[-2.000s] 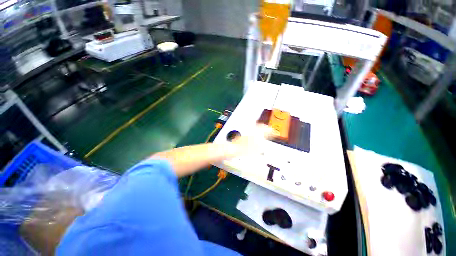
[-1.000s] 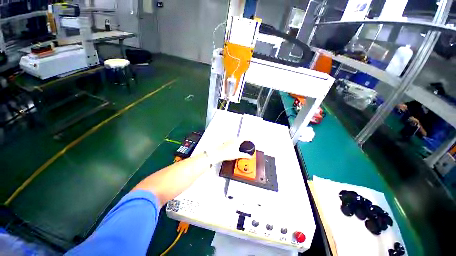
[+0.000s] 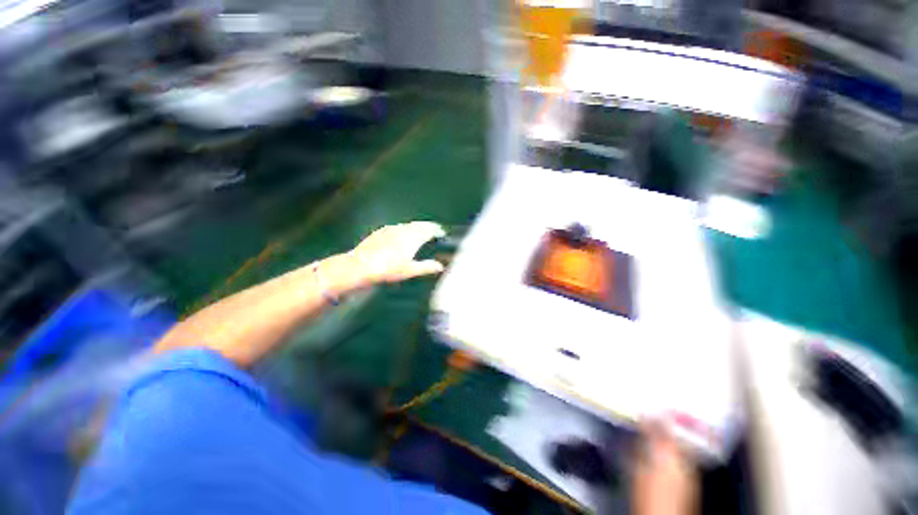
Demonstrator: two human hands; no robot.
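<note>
The frame is blurred. My left hand (image 3: 401, 253) is bare, with fingers and thumb apart and nothing between them, just left of the white bench machine (image 3: 523, 347). My right hand (image 3: 664, 458) is blurred at the machine's front right corner, near the red button; its fingers cannot be made out. The orange fixture (image 3: 576, 268) sits on the dark plate on the white base. A small black round part (image 3: 577, 232) shows at the fixture's far end.
The orange machine head (image 3: 549, 45) hangs at the top. White sheets with black parts (image 3: 856, 387) lie at the right on the green bench. More black parts (image 3: 581, 460) lie on a sheet below the machine's front. A blue crate (image 3: 70, 337) is at the left.
My left hand has let go of the black round part at the fixture and moved left off the machine. My right hand has come into view at the front right corner. The view has shifted.
</note>
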